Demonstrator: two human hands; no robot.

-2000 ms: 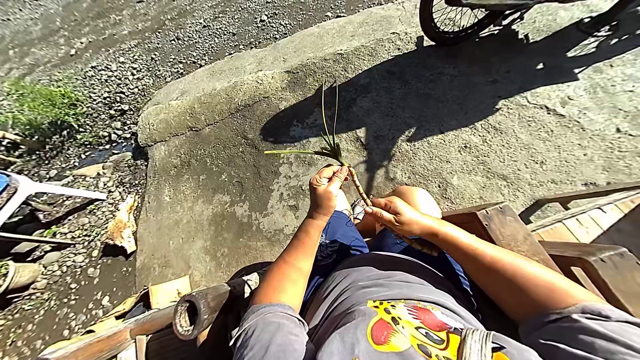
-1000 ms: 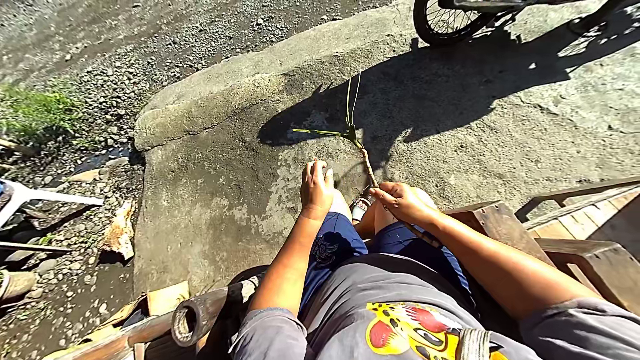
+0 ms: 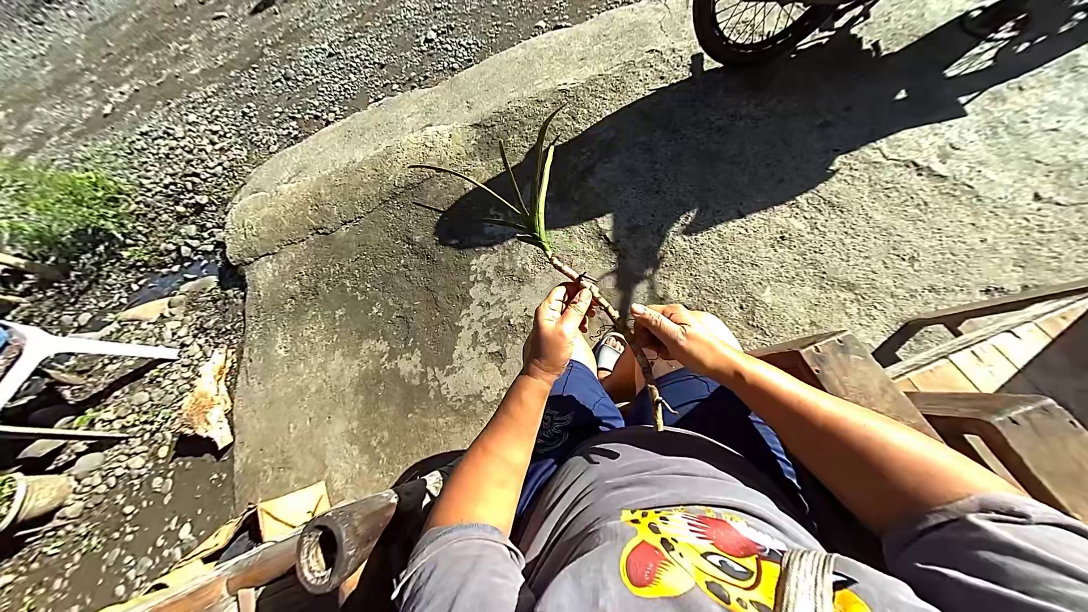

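Observation:
A plant cutting (image 3: 607, 308) with a thin brown woody stem and a tuft of long narrow green leaves (image 3: 537, 204) is held over my lap, leaves pointing away from me. My left hand (image 3: 558, 330) is at the upper stem, below the leaves, its thumb and finger pinched at the stem's side. Lower down, my right hand (image 3: 677, 336) grips the stem, fingers partly curled under and hidden. The stem's bare lower end reaches the front of my grey shirt.
A bicycle wheel (image 3: 748, 30) stands on the concrete slab (image 3: 340, 365) at top right. Wooden furniture (image 3: 858, 378) is at right, a cut bamboo pole (image 3: 348, 540) at lower left. Stones, a white plastic leg (image 3: 102, 347) and a pot (image 3: 38, 500) lie left.
My left hand, apart from the stem one second ago, is now at it. The cutting has come nearer my body and its leaves now spread to the upper left.

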